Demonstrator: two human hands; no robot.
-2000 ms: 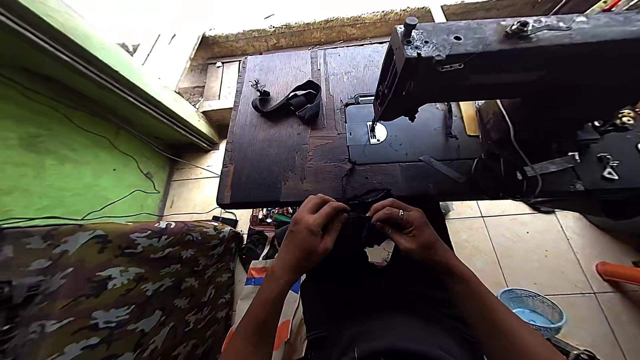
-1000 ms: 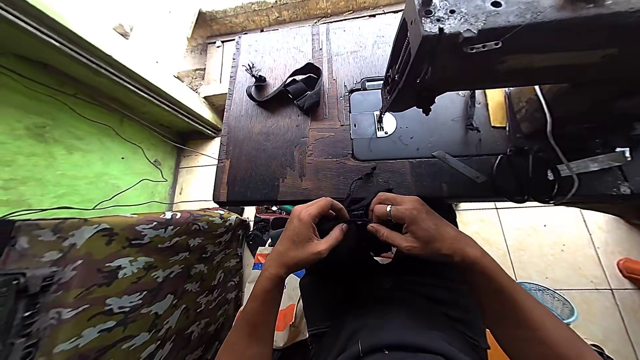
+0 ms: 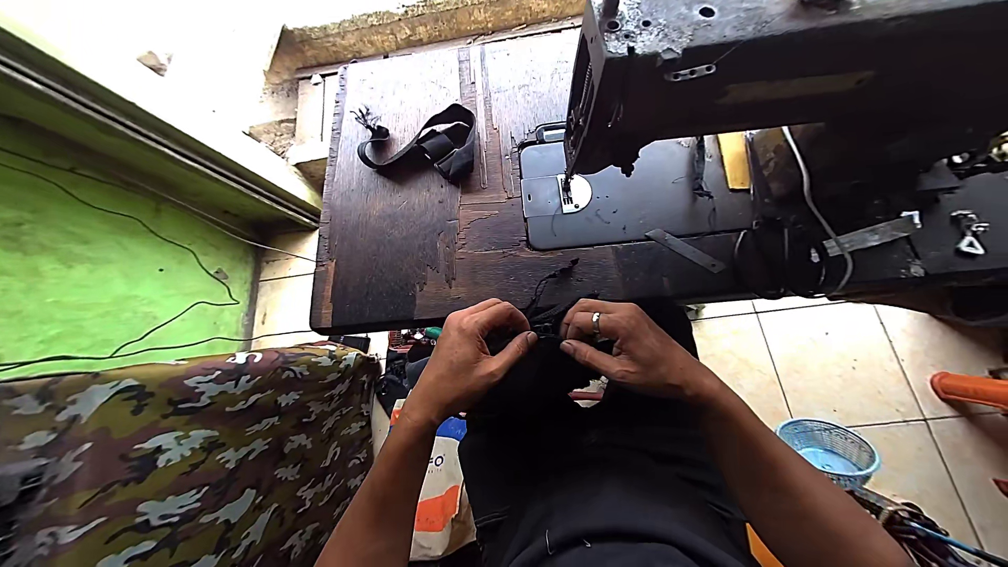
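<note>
My left hand (image 3: 482, 354) pinches a piece of black fabric (image 3: 543, 321) between thumb and fingers at the table's front edge. From the other side my right hand (image 3: 622, 342), with a ring on one finger, grips the same dark cloth close by. Loose black threads stick up from it onto the wooden table (image 3: 394, 260). The fabric's full shape is hidden against my dark clothing. Beyond my hands stands a sewing machine (image 3: 756, 79), its needle area above a metal needle plate (image 3: 576, 194). A black strap (image 3: 453, 150) lies looped on the table's left part.
Camouflage fabric (image 3: 189, 449) covers something at the left, beside a green wall (image 3: 94, 260). A printed bag (image 3: 441, 488) stands below the table. A blue plastic basket (image 3: 827, 450) sits on the tiled floor at the right. A flat metal strip (image 3: 685, 250) lies near the machine.
Both hands stay together at the table edge, with small shifts of the fingers on the black fabric. The view has moved closer to the table.
</note>
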